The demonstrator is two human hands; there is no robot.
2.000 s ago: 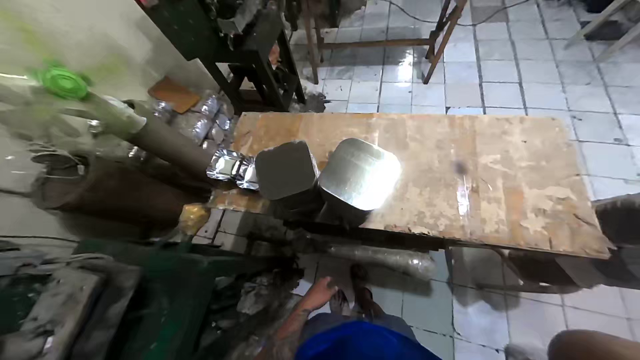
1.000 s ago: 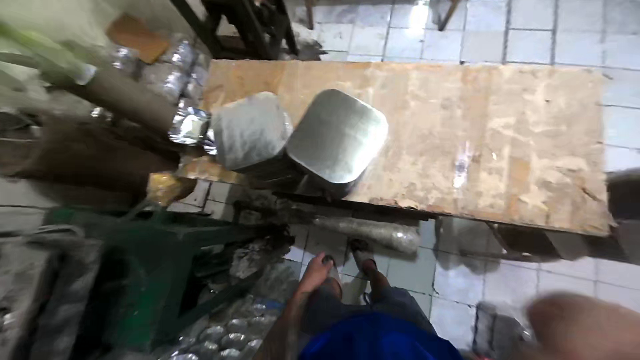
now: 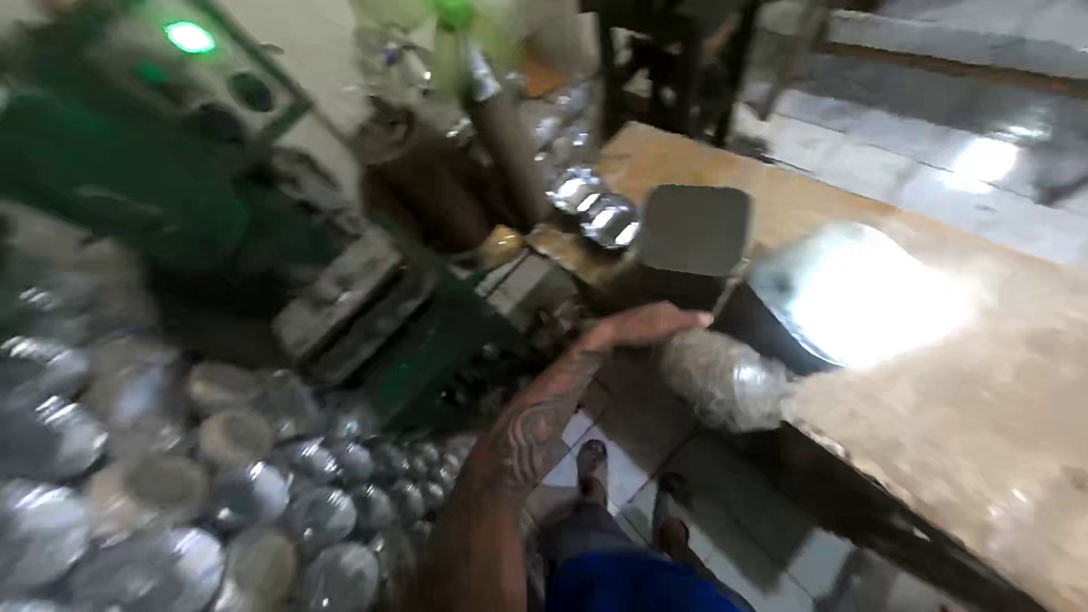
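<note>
My left hand (image 3: 653, 324) reaches out from a tattooed forearm at the near edge of the wooden table. Its fingertips are beside the lower side of a square-topped grey metal stack (image 3: 695, 229); blur hides whether they touch it. To the right, a second metal stack (image 3: 858, 293) shines with strong glare on its top. Below my fingers lies a bundle wrapped in clear plastic (image 3: 727, 381), close to the table edge. My right hand is out of view.
A green machine (image 3: 442, 357) stands left of my arm. Many shiny metal pieces (image 3: 323, 510) are heaped at lower left. The wooden table (image 3: 1003, 408) extends right. Wrapped shiny stacks (image 3: 608, 217) lie past its left end.
My left hand has moved from low near my legs up to the table edge by the metal stacks. The view has swung left.
</note>
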